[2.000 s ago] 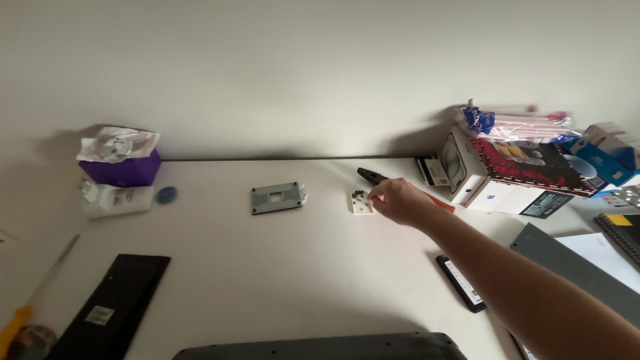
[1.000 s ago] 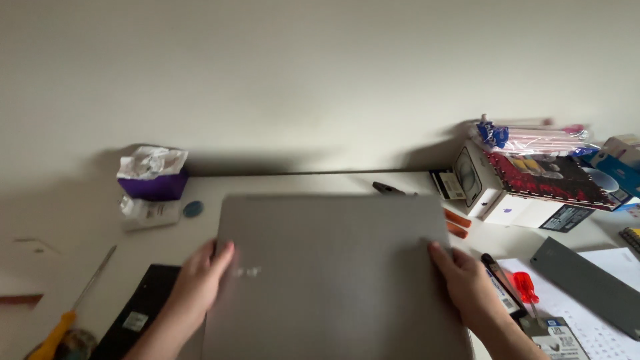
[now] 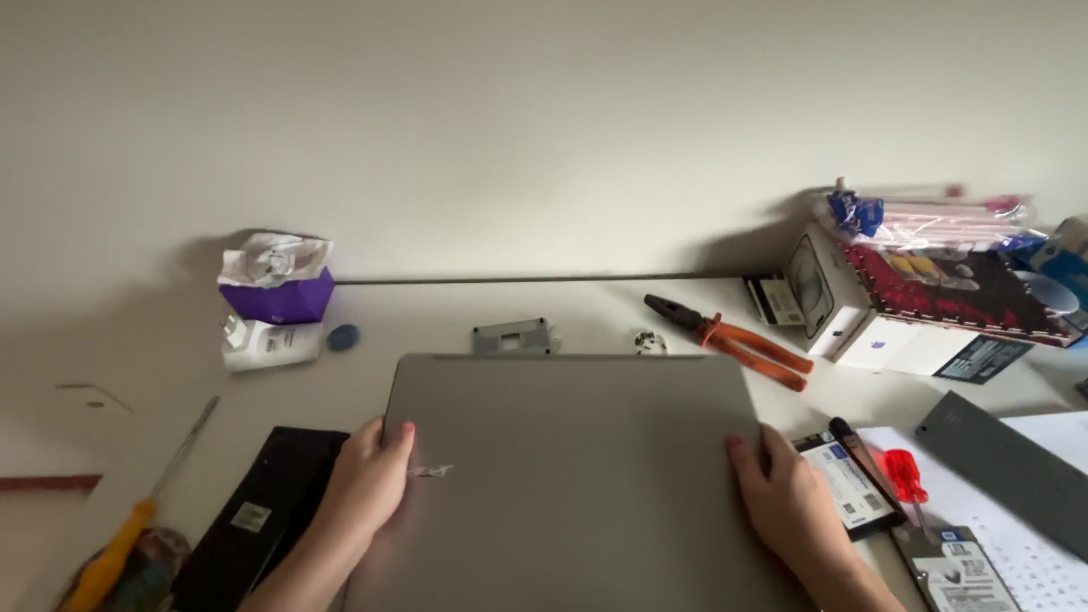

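A closed grey laptop [image 3: 569,484] fills the lower middle of the view. My left hand [image 3: 371,476] grips its left edge, thumb on the lid. My right hand [image 3: 782,484] holds the right edge the same way; the fingers under the laptop are hidden. Beyond its far edge lie a grey metal bracket [image 3: 489,341], a small dish or bag of screws [image 3: 650,342] and pliers with orange handles [image 3: 744,347]. Right of my right hand are a solid-state drive [image 3: 846,484], a red-handled screwdriver [image 3: 904,476] and a hard disk drive [image 3: 960,571].
At left on the white desk [image 3: 408,310] are a black battery-like part [image 3: 276,484], a yellow-handled screwdriver [image 3: 115,552], a white plug adapter [image 3: 242,336] and a purple box [image 3: 285,299]. Stacked boxes [image 3: 901,344] stand at the back right, near a dark grey panel [image 3: 1011,476].
Two seconds ago my right hand was near the pliers and the small screws, and only the laptop's edge showed. Now both hands hold the laptop, which covers the middle of the desk.
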